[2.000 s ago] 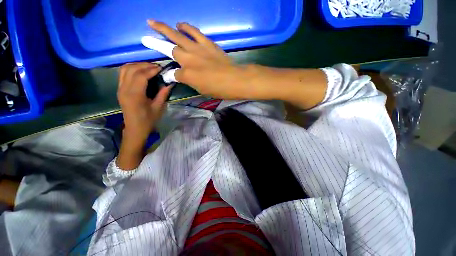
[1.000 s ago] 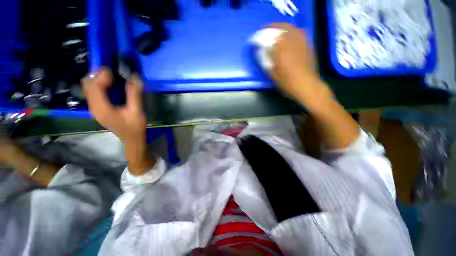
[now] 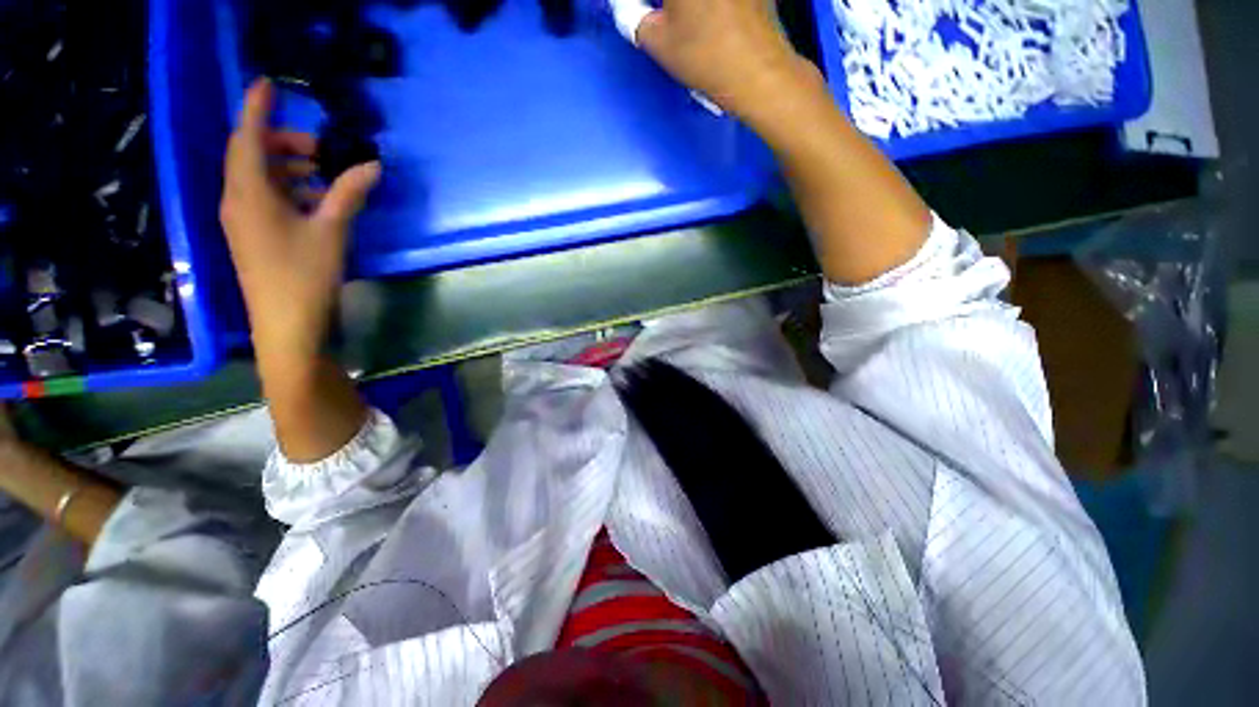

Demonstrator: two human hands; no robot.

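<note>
My left hand [image 3: 293,207] is over the left end of the blue work tray [image 3: 552,221], its thumb and fingers apart, beside dark parts [image 3: 345,138]. It shows no part gripped. My right hand [image 3: 718,55] is at the tray's right side, with its fingertips near the top edge of the picture. A white finger cot [image 3: 631,17] shows on it, and a small white piece [image 3: 706,102] shows just below the hand. Whether the right hand holds anything is hidden.
A blue bin [image 3: 205,311] of dark parts with pale patches stands at left. A smaller blue tray [image 3: 967,136] heaped with white pieces is at right. Another person's forearm [image 3: 62,490] shows at lower left. Clear plastic [image 3: 1174,325] and cardboard [image 3: 1070,359] are at lower right.
My hands were together at the near edge two seconds ago. They have parted, left to the dark parts, right to the tray's right side. Since one second ago, the right hand has moved up.
</note>
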